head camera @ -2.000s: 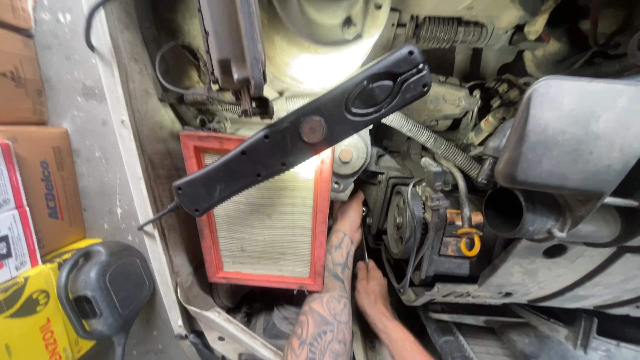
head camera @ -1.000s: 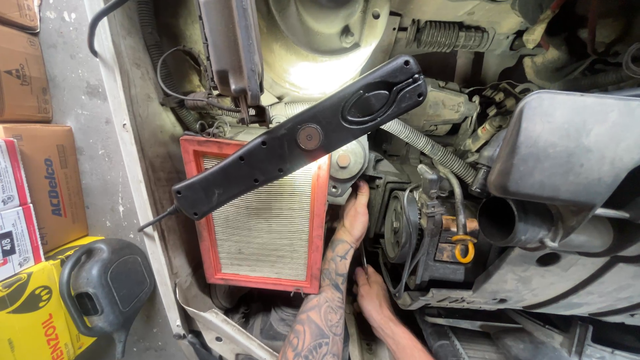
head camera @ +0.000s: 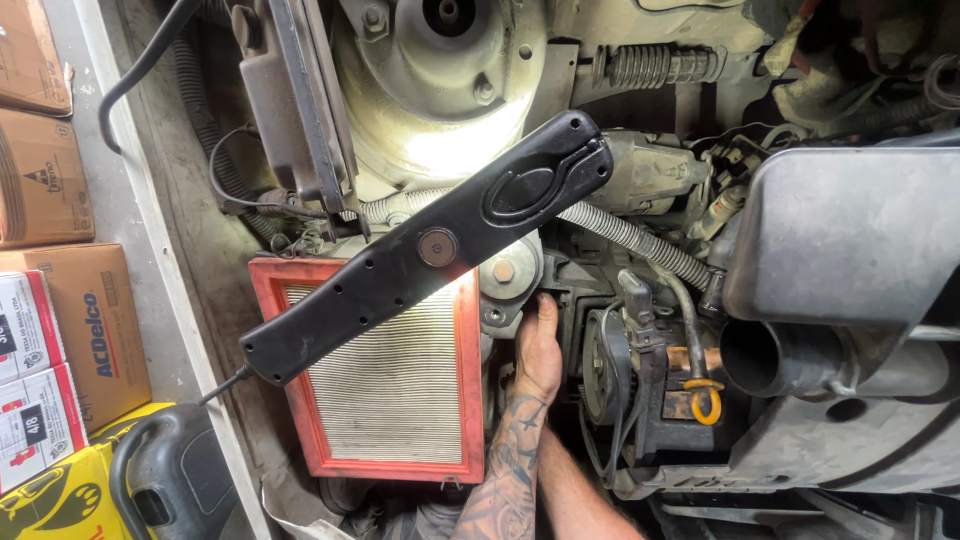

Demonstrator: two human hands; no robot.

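Observation:
My left hand, on the tattooed arm, reaches into the gap between the round metal engine mount and the belt pulley. Its thumb points up beside the mount; the other fingers are hidden, so what they hold does not show. My right forearm passes behind the left forearm, and my right hand is out of sight low in that gap. Left of my hands lies a red-framed pleated air filter. A black work lamp lies slantwise over it, lighting the metal strut tower.
A corrugated hose runs behind the lamp. Right of my hands are a yellow dipstick loop, an open black intake tube and a grey plastic housing. Beyond the fender edge stand cardboard boxes and a black plastic jug.
My right hand, visible beside the left wrist in both earlier frames, has moved left behind my left forearm. A thin rod at its fingers two seconds ago is hidden now.

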